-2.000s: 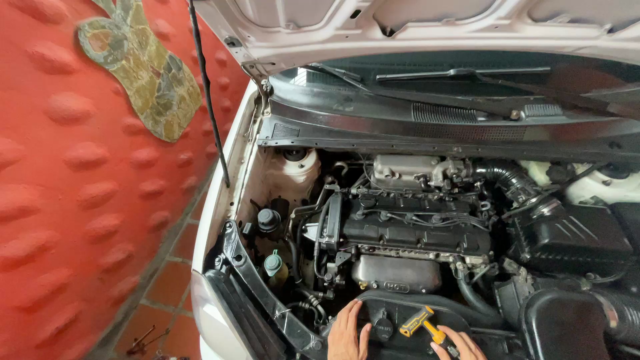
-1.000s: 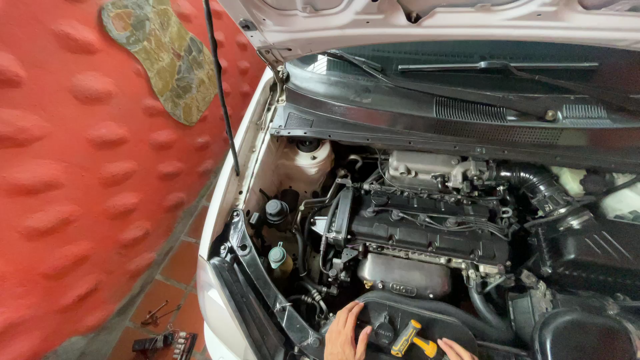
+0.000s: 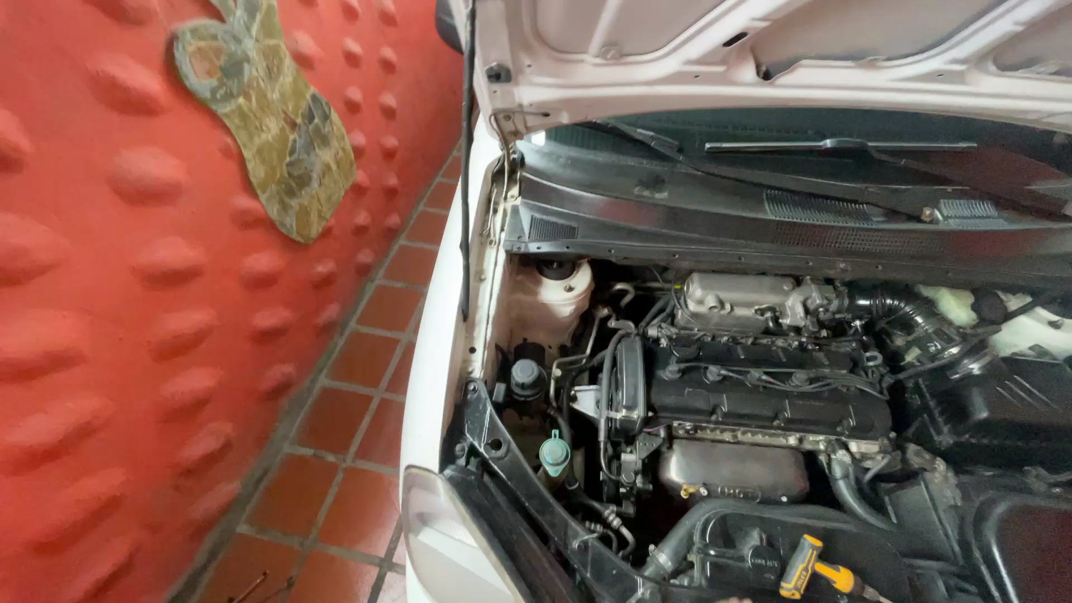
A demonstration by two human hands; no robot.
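A yellow and grey tool handle (image 3: 814, 569), perhaps a T-handle screwdriver, lies on the black plastic cover (image 3: 745, 536) at the front of an open engine bay. Behind it sits the engine with its black valve cover (image 3: 770, 398), spark plug leads and a metal heat shield (image 3: 733, 471). A reservoir with a green cap (image 3: 554, 452) and one with a dark cap (image 3: 528, 377) stand on the left. Of my hands only a sliver of skin shows at the bottom edge, left of the tool; which hand it is I cannot tell.
The white hood (image 3: 796, 50) is raised, with a black prop or strut (image 3: 466, 167) at its left. A headlight (image 3: 444, 528) and black front crossmember (image 3: 536, 494) edge the bay. Left are a red bumpy wall (image 3: 151, 268) and floor tiles (image 3: 335, 419). An air filter box (image 3: 997, 402) is at right.
Both hands, earlier resting on the front cover on either side of the yellow tool, have dropped almost wholly out of view. The tool still lies on the cover. The view has shifted.
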